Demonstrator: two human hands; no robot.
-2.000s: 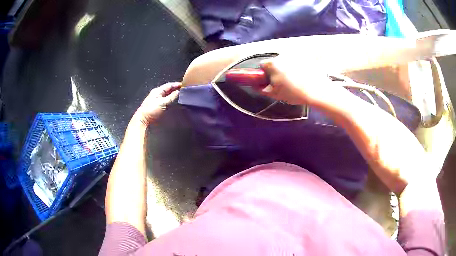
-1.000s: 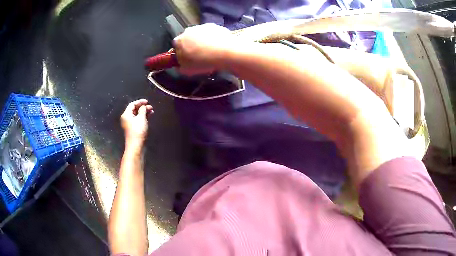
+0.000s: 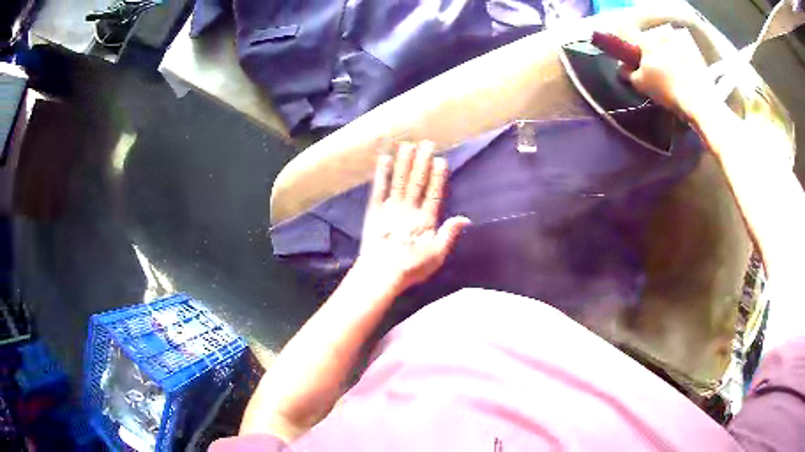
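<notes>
A purple-blue garment (image 3: 547, 177) lies along the beige padded pressing arm (image 3: 353, 168), with a folded corner at its left end and a small pale tag (image 3: 526, 137) near its upper edge. My left hand (image 3: 406, 212) rests over the garment's left part with fingers spread and grips nothing. My right hand (image 3: 658, 75) holds the red-brown handle of the steam iron (image 3: 609, 93) at the right end of the pad. The iron's sole lies partly over the garment's upper right edge; its contact with the cloth is hard to tell.
A heap of the same purple-blue cloth (image 3: 353, 62) lies beyond the pad. A blue plastic crate (image 3: 168, 353) with whitish contents stands on the dark floor at left. A bright blue patch (image 3: 613, 5) shows behind the heap. A pale hose (image 3: 750, 53) runs at upper right.
The iron and my right hand have moved from the left to the right end of the pad. My left hand has moved onto the garment, which now shows its tag and folded corner.
</notes>
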